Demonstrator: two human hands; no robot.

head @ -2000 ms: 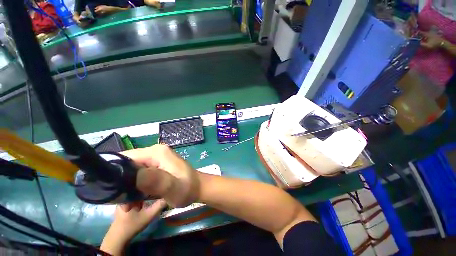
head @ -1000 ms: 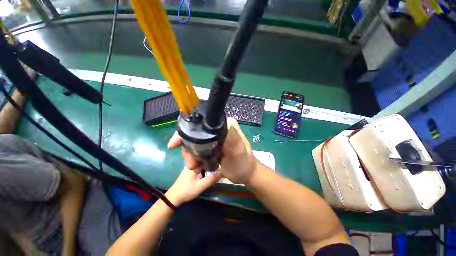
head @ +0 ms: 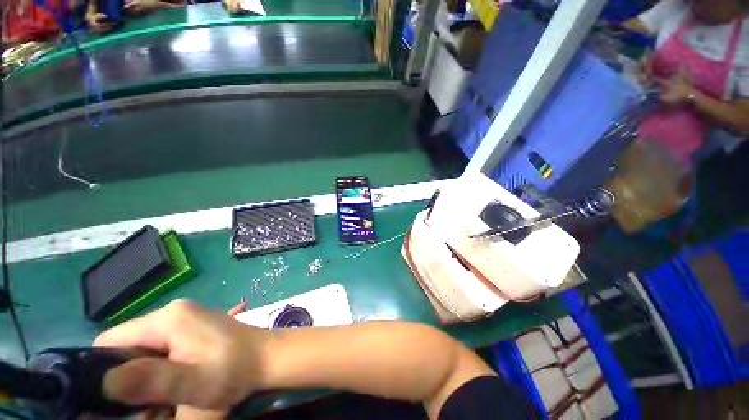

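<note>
My right hand (head: pixel 185 353) is closed around the black electric screwdriver (head: pixel 66 381) at the lower left, partly cut off by the picture's edge. Its forearm crosses in front of a white housing (head: pixel 333 305) with a dark round centre (head: pixel 291 317), lying on the green bench. My left hand (head: pixel 237 308) is mostly hidden behind the right one; a fingertip shows at the housing's left edge. What it holds and the screwdriver's tip are hidden.
A screw tray (head: pixel 273 227) and loose screws (head: pixel 314 266) lie behind the housing, near a phone (head: pixel 356 211). A black tray (head: pixel 126 275) is left. Stacked housings (head: pixel 526 258) stand right, above a blue crate (head: pixel 604 344). A person (head: pixel 698 74) is at upper right.
The view has swung, and my right hand and screwdriver now appear farther left and lower. The housing's dark centre has come into view. My left hand is now mostly hidden.
</note>
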